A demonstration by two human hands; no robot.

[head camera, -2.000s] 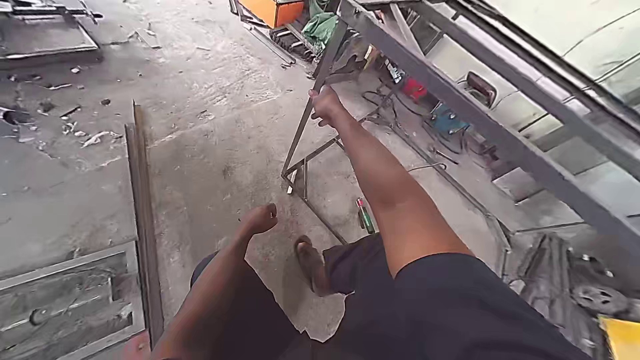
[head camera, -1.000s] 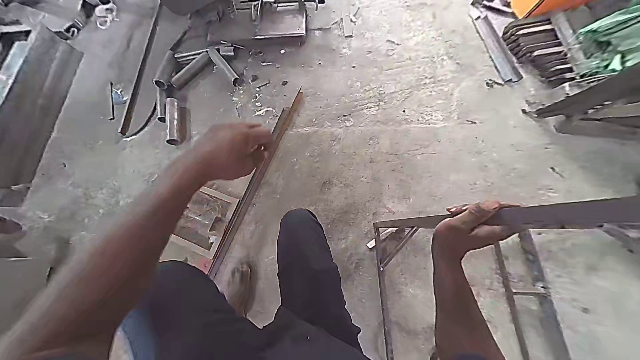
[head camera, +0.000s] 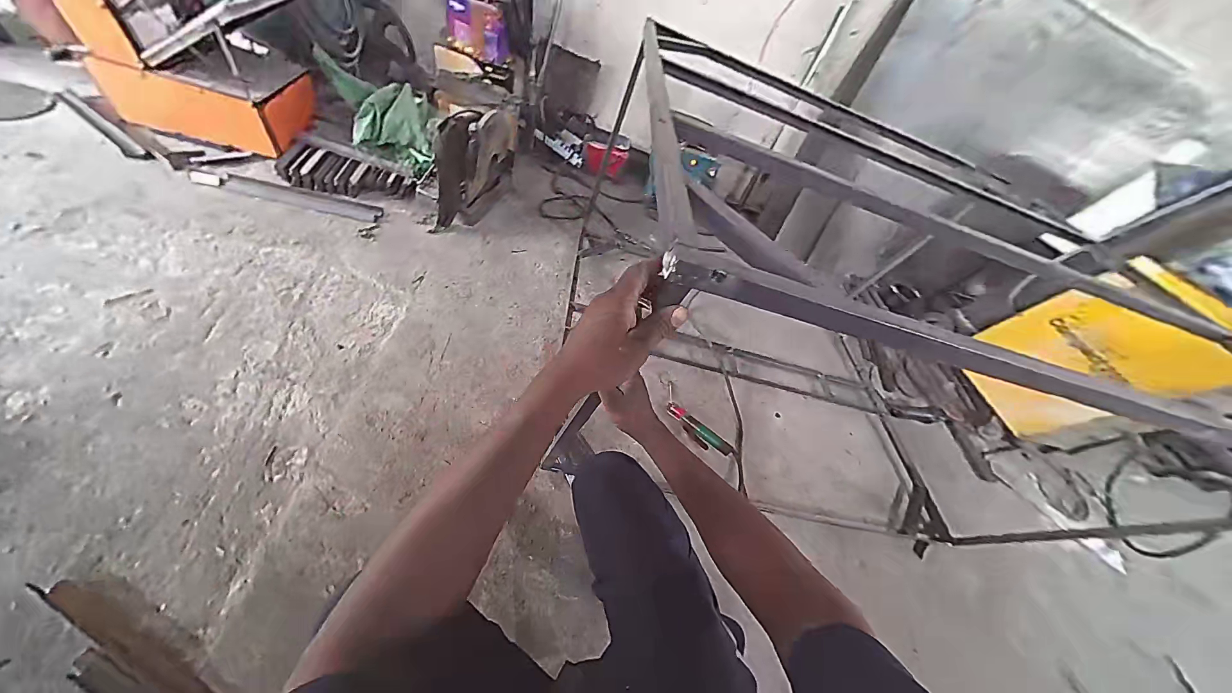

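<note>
A large welded metal frame [head camera: 866, 322] of square tubing stands in front of me and runs off to the right. At its near corner, where several tubes meet, my left hand [head camera: 616, 327] is closed round the tube, with the thumb and fingers on either side. Just below it, my right hand [head camera: 630, 399] is on the frame's upright leg; its fingers are partly hidden behind the left hand and the tube. On the floor, seen through the frame, lies a green and red tool handle [head camera: 701, 429] beside a thin cable.
An orange metal cabinet [head camera: 192, 111] stands at the upper left with a green cloth [head camera: 395, 125] next to it. Metal bars [head camera: 298, 197] lie on the floor there. A yellow panel [head camera: 1097, 361] is behind the frame at the right. Brown metal stock [head camera: 125, 635] lies at the lower left.
The view has swung to the right. My left hand, raised off to the left and apart from the frame a second ago, is now on the frame's corner. My right hand is lower, on the leg.
</note>
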